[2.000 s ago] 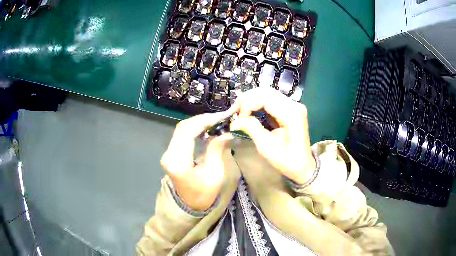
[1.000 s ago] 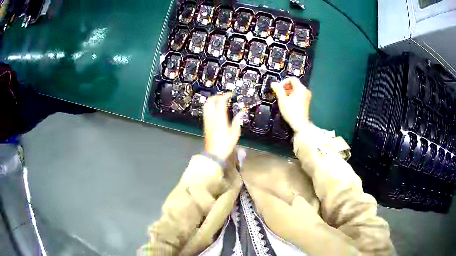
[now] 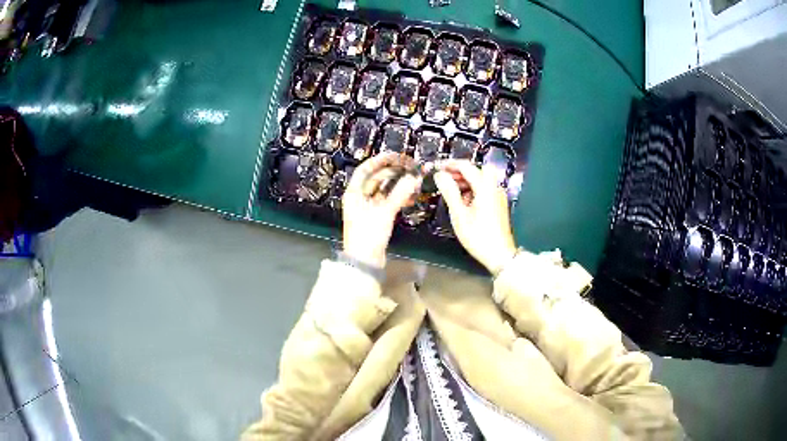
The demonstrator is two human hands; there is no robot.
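A black component tray (image 3: 278, 138) lies on the green mat, with small silver, black and orange circuit board modules (image 3: 406, 92) in most pockets. A few loose modules (image 3: 317, 179) lie heaped over the near row. My left hand (image 3: 376, 202) is over the tray's near part, its fingers curled around a small dark module (image 3: 393, 179). My right hand (image 3: 476, 211) is beside it, fingertips pinched close to the left fingertips. What the right fingertips hold is too small and blurred to tell. The hands hide part of the near row.
A thick black stack of ribbed trays (image 3: 699, 232) stands at the right, below a white-grey equipment case (image 3: 699, 39). A black cable (image 3: 595, 43) crosses the green mat (image 3: 173, 112). Small loose parts (image 3: 507, 17) lie beyond the tray. More parts (image 3: 52, 30) lie at the upper left.
My right hand has moved left from the tray's right side to meet my left hand. A module now shows in the right column's second-nearest pocket area less clearly; the left hand stays over the near row.
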